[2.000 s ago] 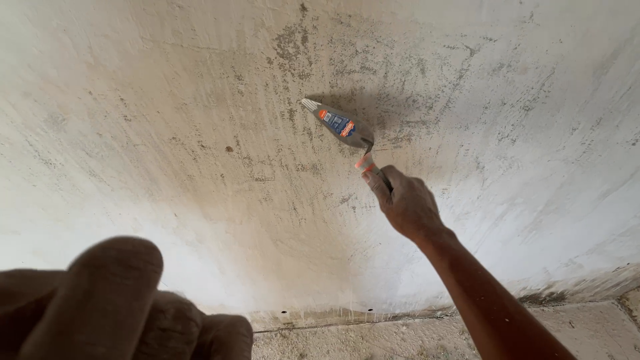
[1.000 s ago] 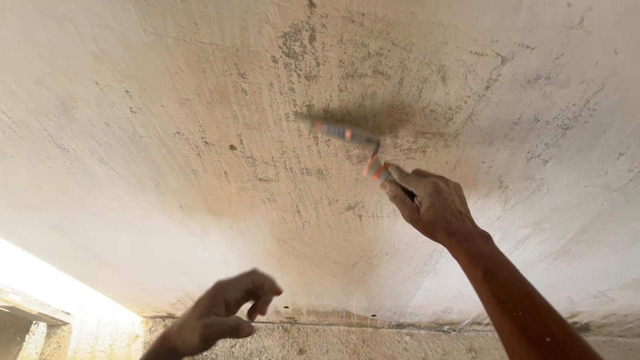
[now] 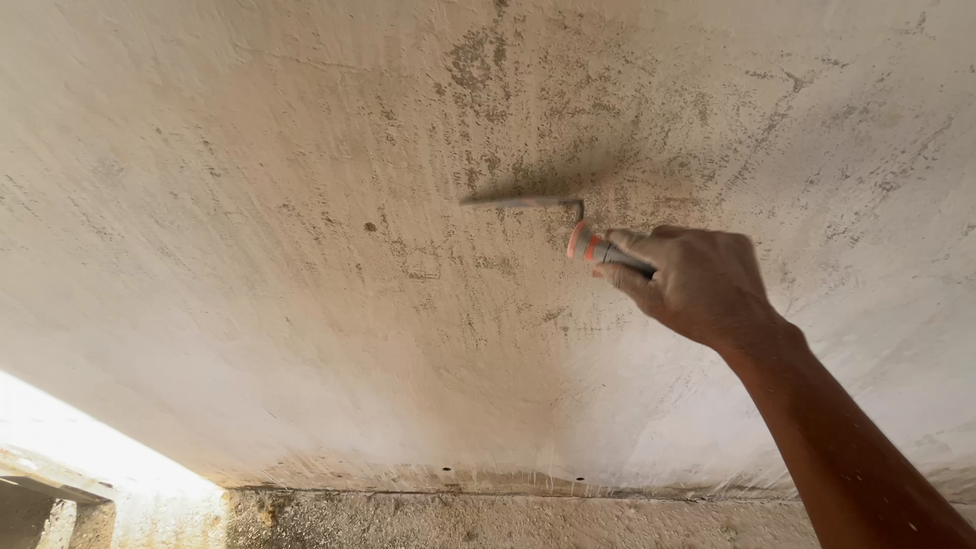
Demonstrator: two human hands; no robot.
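My right hand (image 3: 686,278) grips the grey and orange handle of a pointed trowel (image 3: 526,202) at right of centre. The blade is seen nearly edge-on, its tip pointing left, close against a plastered surface (image 3: 305,320); whether its edge touches cannot be told. A dark shadow lies on the plaster just above the blade. Rough grey specks and streaks mark the plaster around it. My left hand is out of the frame.
A rough, grainy wall (image 3: 496,522) meets the plaster along the bottom edge, with two small dark holes (image 3: 446,469) near that joint. Bright light falls at the lower left, beside a ledge or opening (image 3: 57,488).
My left hand, seen at the lower left in both earlier frames, has gone from view. The trowel has turned from showing its blade face to nearly edge-on.
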